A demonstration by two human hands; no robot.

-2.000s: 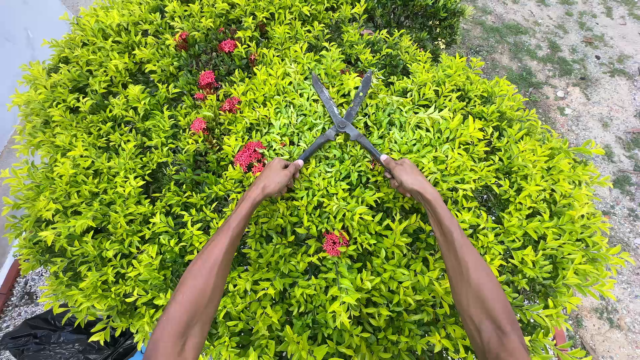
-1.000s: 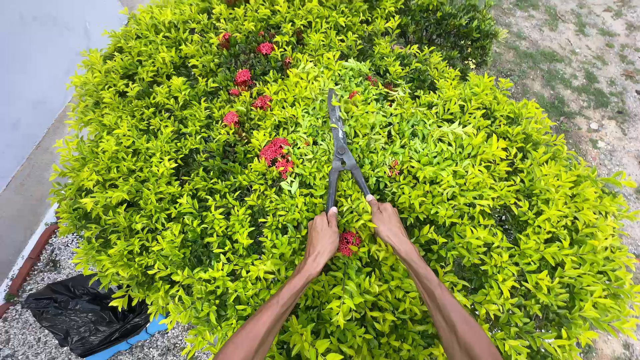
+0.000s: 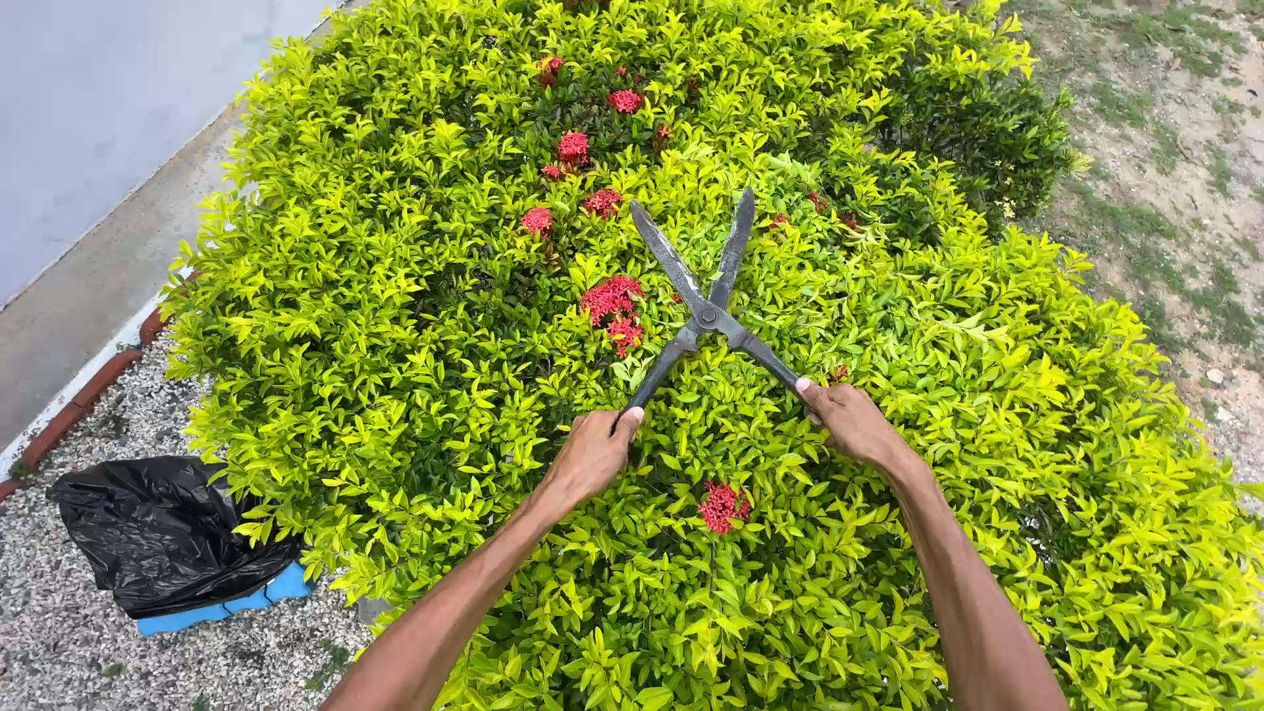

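Note:
A pair of hedge shears (image 3: 708,316) lies over the top of a wide, yellow-green leafy shrub (image 3: 395,326), its two worn metal blades spread apart in a V and pointing away from me. My left hand (image 3: 592,449) is closed around the left handle, thumb along it. The right handle is gripped by my right hand (image 3: 851,420); its far end is hidden in the fingers. Just left of the pivot is a red flower cluster (image 3: 612,301), and another red flower cluster (image 3: 724,508) sits between my forearms. Cut leaves lie loose on the foliage right of the blades.
At the lower left a black plastic bag (image 3: 163,533) rests on a blue object (image 3: 232,602) over gravel (image 3: 59,612). A red brick edging (image 3: 89,385) runs beside a concrete strip and a pale wall (image 3: 128,89). Patchy grass and bare soil (image 3: 1165,178) border the shrub on the right.
The shears' blades went from spread to nearly closed, and are now spread again, with my hands moving together and then apart. The view has shifted toward the left.

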